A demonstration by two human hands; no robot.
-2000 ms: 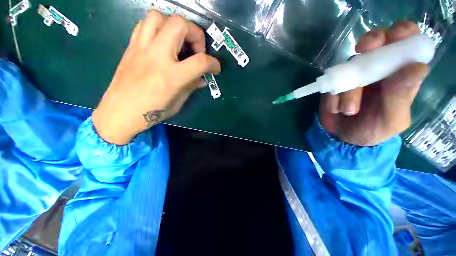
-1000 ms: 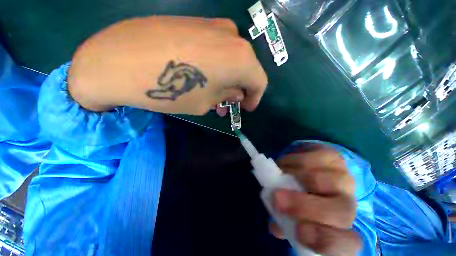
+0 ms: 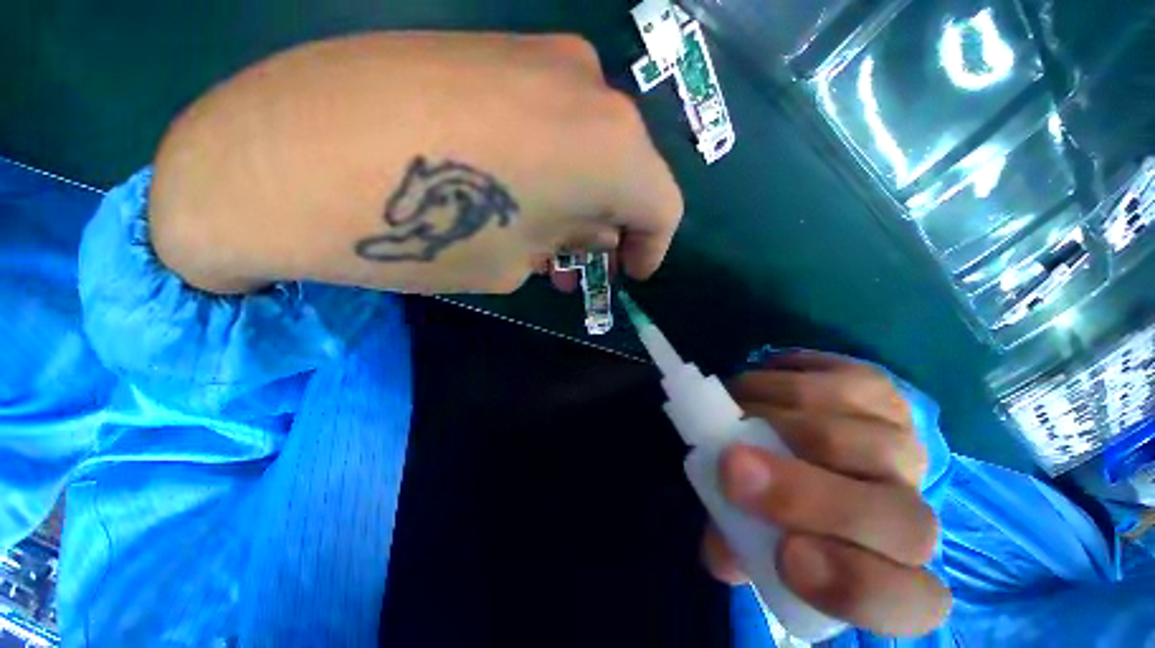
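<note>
My left hand (image 3: pixel 431 171), bare and seen from its back, pinches a small white and green electronic module (image 3: pixel 595 294) between its fingertips at the bench's front edge. The module's narrow end points down. My right hand (image 3: pixel 842 494) is closed around a soft white glue bottle (image 3: pixel 741 487), tilted up to the left. Its green needle tip (image 3: pixel 631 308) is just right of the held module, with a small gap. Another module (image 3: pixel 688 79) lies on the dark green mat above my left fingers. The tips of my left fingers are partly hidden.
A shiny clear blister tray (image 3: pixel 937 152) lies at the upper right. A filled tray (image 3: pixel 1089 392) with rows of modules is at the right edge, beside a blue bin (image 3: pixel 1131 452). Blue smock fabric shows at the lower right and at the left.
Since two seconds ago, both hands came together and the bottle turned to point up-left at the held module. Over the last second, the needle tip moved from the module's lower end to its right side.
</note>
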